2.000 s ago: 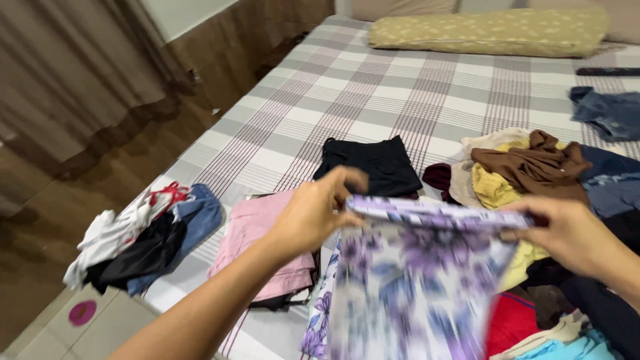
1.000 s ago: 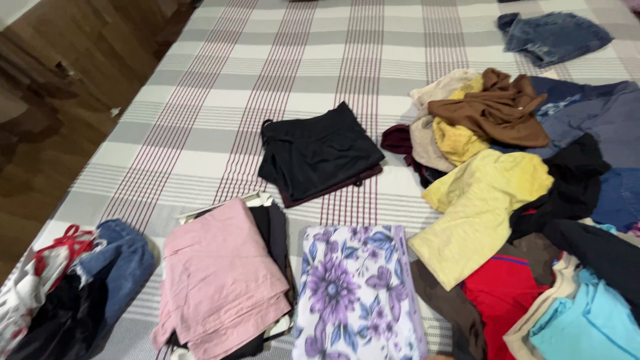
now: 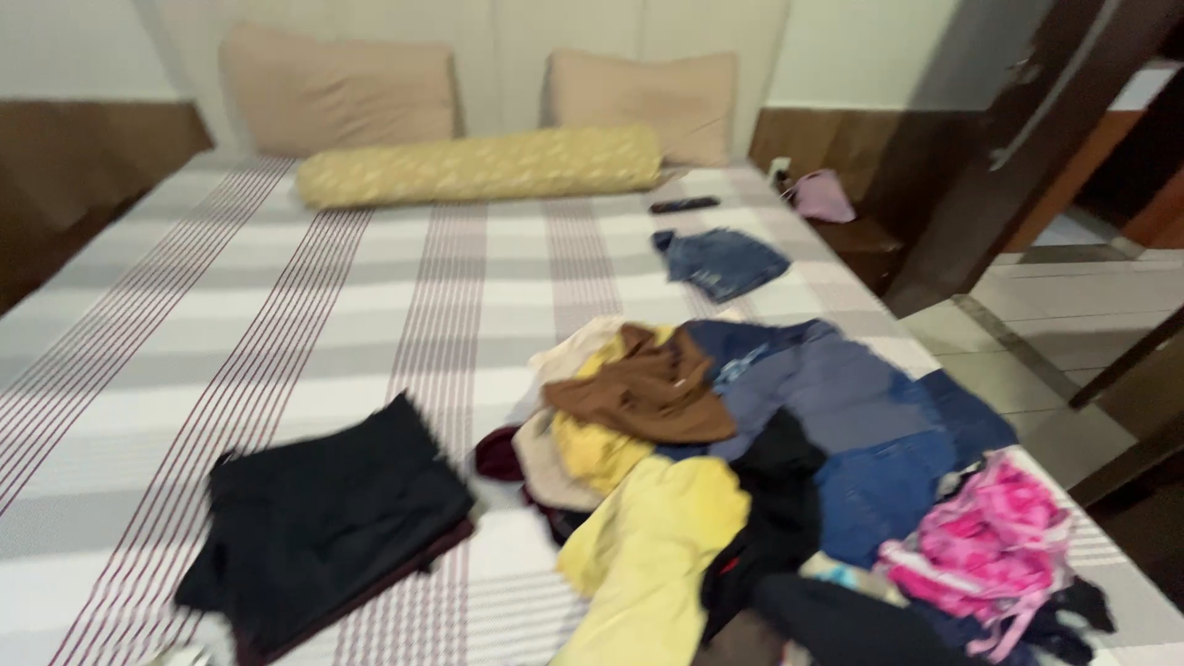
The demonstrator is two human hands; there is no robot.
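Observation:
Neither of my hands shows in the head view. On the plaid bedsheet, folded black garments lie at the lower left, with a dark maroon piece under them. A loose heap of clothes fills the lower right. In it are a brown garment, a yellow garment, a black garment, blue and grey-blue pieces and a pink patterned garment. A small denim piece rests apart, beyond the heap.
Two beige pillows lean at the headboard behind a yellow bolster. A dark remote control lies near the bolster's right end. Past the bed's right edge are a pink bag and a brown door.
Two seconds ago both my hands held the purple floral fabric; one second ago it lay folded beside the pink garment. Now hands and fabric are out of view. The view has swung up and right.

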